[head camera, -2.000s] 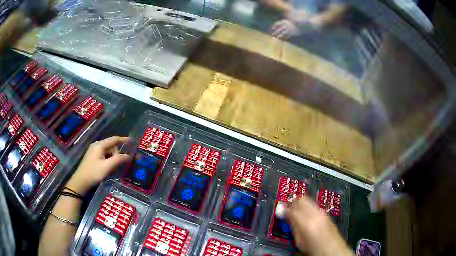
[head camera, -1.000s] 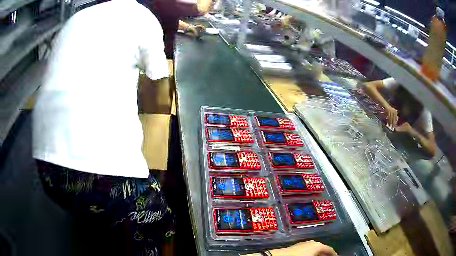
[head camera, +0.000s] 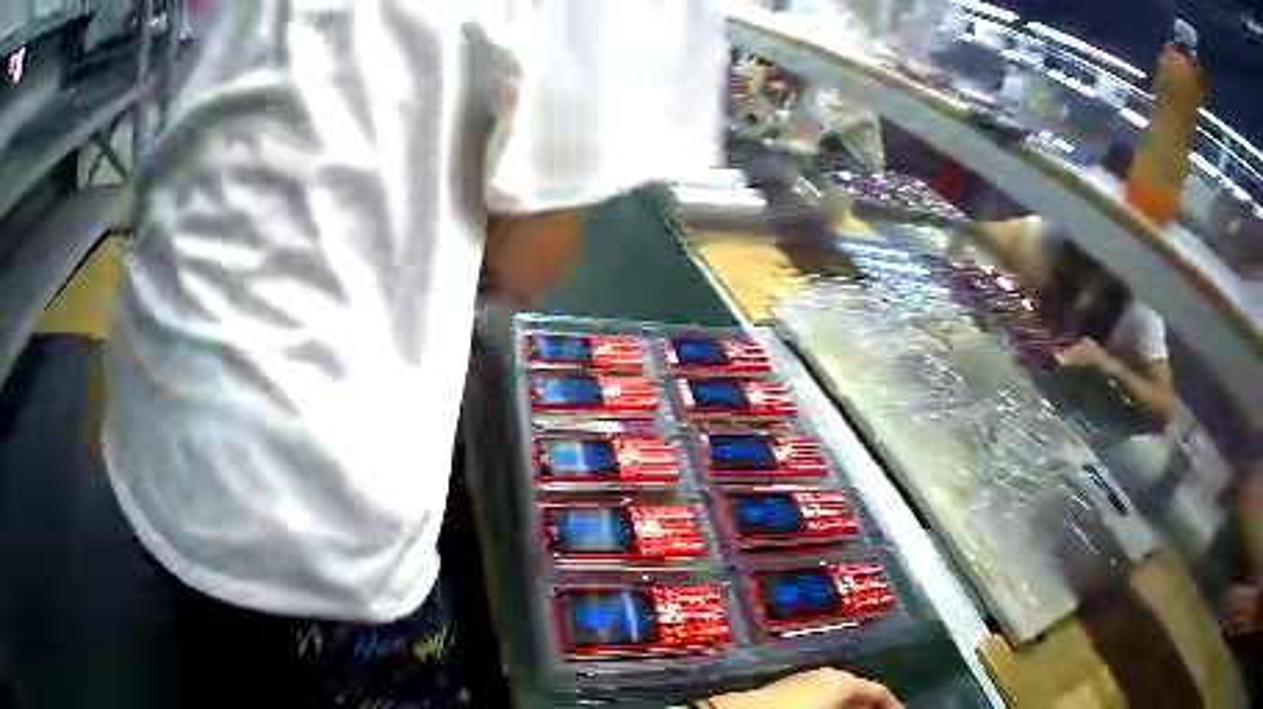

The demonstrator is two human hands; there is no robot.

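A clear plastic tray (head camera: 723, 533) lies on the dark green bench surface (head camera: 630, 270) in front of me. It holds two rows of red keypad phones (head camera: 644, 616) with dark, blue-marked screens. My left hand (head camera: 810, 690) is at the bottom edge, just below the tray's near end, with a dark band at the wrist. It is partly cut off and its fingertips are not clear, so I cannot tell whether it holds anything. My right hand is out of the picture.
A person in a white shirt (head camera: 298, 305) stands close on the left, an arm over the bench. A grey board (head camera: 956, 457) with crumpled clear strips lies right of the tray. Another person's arm (head camera: 1136, 381) is beyond it. An orange bottle (head camera: 1163, 132) stands on the shelf rail.
The view has swung left from the near tray to this one. In the last second the white-shirted person has come closer and leaned over the bench. My left hand stays at the bottom edge.
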